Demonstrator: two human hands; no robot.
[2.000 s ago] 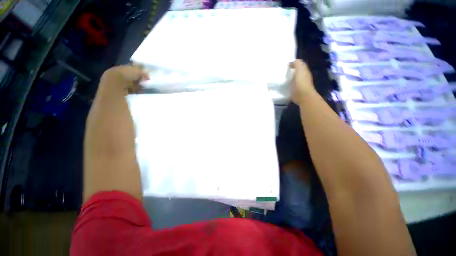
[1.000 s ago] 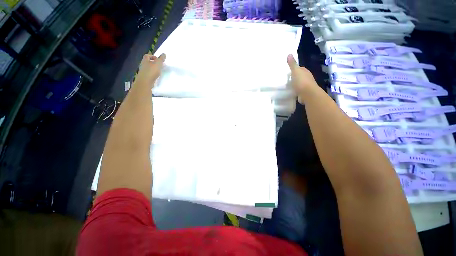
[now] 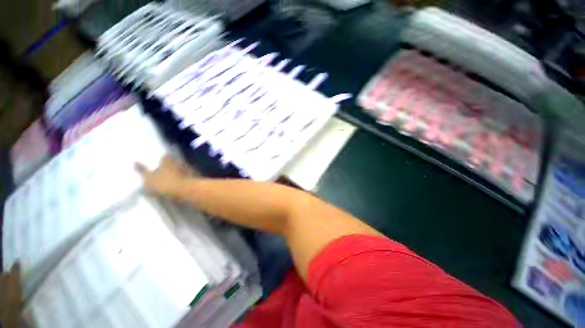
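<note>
A white slotted tray [image 3: 80, 182] lies at the left on a pile. A second white sheet or tray [image 3: 115, 266] tops a thick stack in front of it, with green corner marks on the stack. My right hand [image 3: 165, 179] is at the near right corner of the rear tray, its thumb on top and its fingers around the edge; the picture is blurred. My left hand [image 3: 11, 296] is at the left rim, dark, blurred and cut off, beside the trays' left side; its grip cannot be made out.
Right of my right hand is a tray of lilac watches [image 3: 247, 109], with black-and-white watches [image 3: 160, 41] behind. A tray of pink watches [image 3: 455, 112] lies on the green bench [image 3: 391, 192]. A parts box [image 3: 558, 256] with blue, purple and pink pieces is far right.
The view has swung right and tilted, so the trays now appear at the lower left and the bench shows. My right hand remains at the rear tray's edge; my left is mostly out of frame.
</note>
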